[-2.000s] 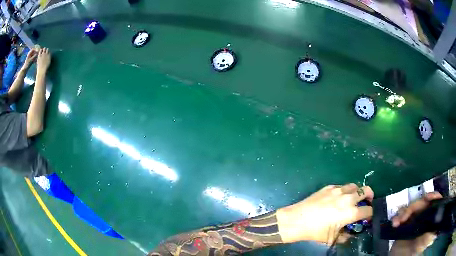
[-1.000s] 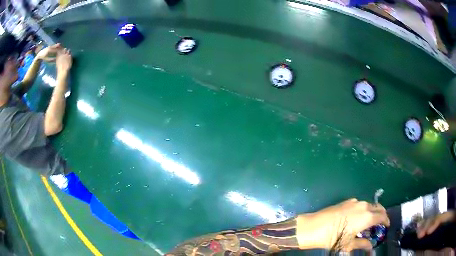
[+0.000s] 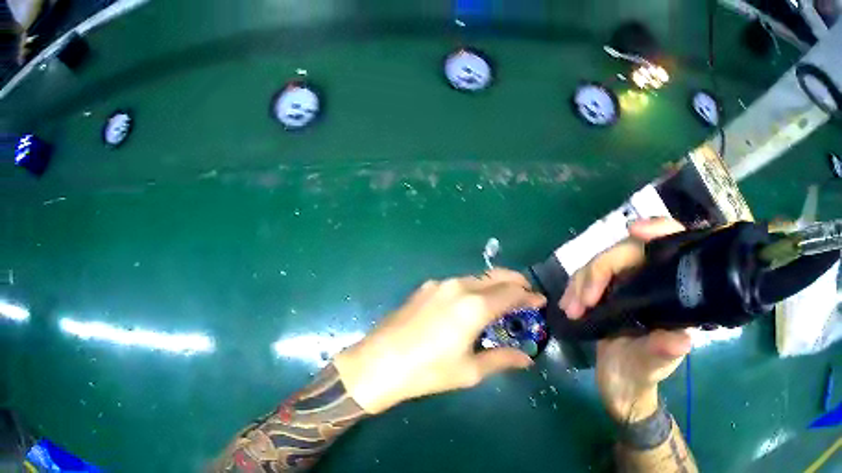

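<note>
My left hand (image 3: 443,337), bare, grips a round blue LED board unit (image 3: 515,331) between thumb and fingers on the green tabletop. A short pale lead wire (image 3: 492,248) sticks up behind my fingers. My right hand (image 3: 632,360) holds the thick black barrel of an electric screwdriver (image 3: 706,280), lying nearly level with its front end toward the board. The screwdriver tip and any screw are too small to tell. The screw box (image 3: 607,240), with white and dark compartments, lies behind the screwdriver, partly hidden by my right hand.
Several white-faced round units (image 3: 297,106) lie in a row across the far side. A lit yellowish unit (image 3: 649,76) is among them and a blue-lit housing (image 3: 31,153) is far left. A pale metal post (image 3: 775,139) and a white paper (image 3: 808,314) are at right.
The view has turned right, so the other person at left is out of view and the screw box and screwdriver show fully. My left hand still holds the board unit.
</note>
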